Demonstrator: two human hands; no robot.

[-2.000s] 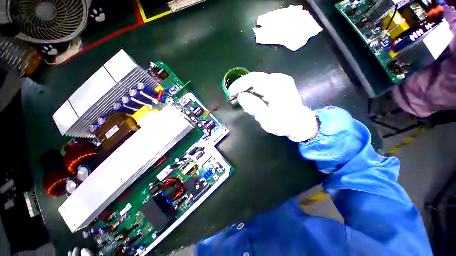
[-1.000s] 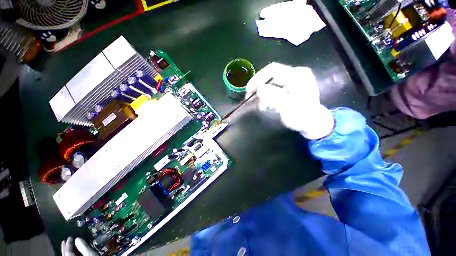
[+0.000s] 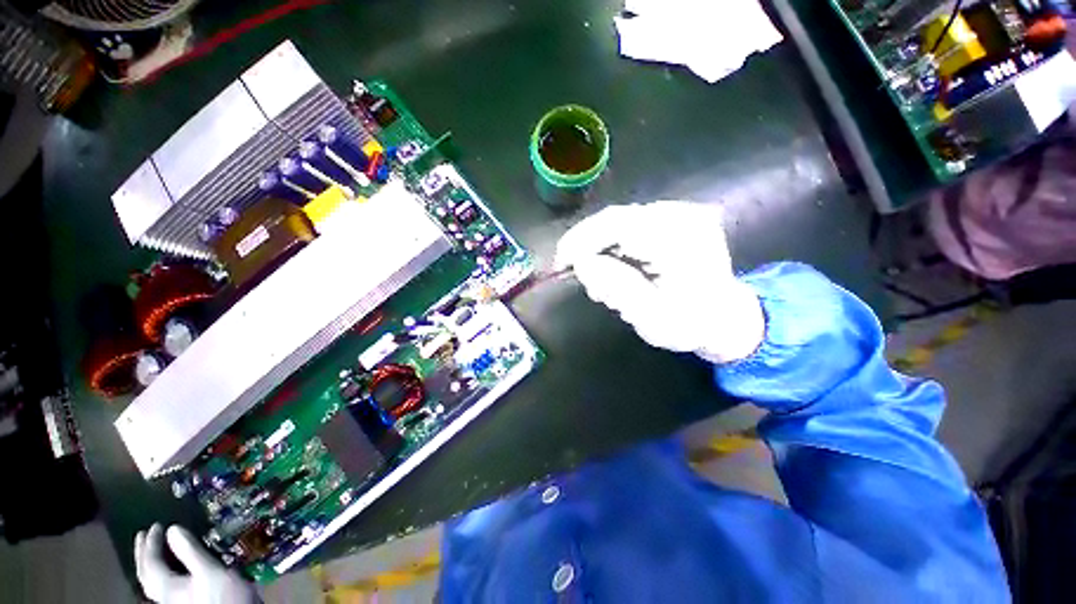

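The power board (image 3: 395, 413) lies on the green mat, with a long silver heatsink (image 3: 283, 325) and finned heatsink blocks (image 3: 224, 153). My right hand (image 3: 661, 277), in a white glove, holds a thin brush (image 3: 543, 281) like a pen. The brush's tip is at the board's right edge, near the notch. The green coating cup (image 3: 570, 148) stands open above my right hand, with dark amber liquid inside. My left hand (image 3: 189, 572), gloved, is at the bottom left, partly cut off, beside the board's lower corner; its fingers are apart.
A crumpled white cloth (image 3: 699, 35) lies at the top. A fan (image 3: 112, 14) is at the top left. At the right, a second board (image 3: 944, 89) lies on the adjoining bench beside another person's pink sleeve (image 3: 1003, 230). Yellow floor marking shows below the bench edge.
My right hand has moved from the cup down to the board's edge, with the brush tip now on the board. More of my left hand shows. The whole view has shifted slightly.
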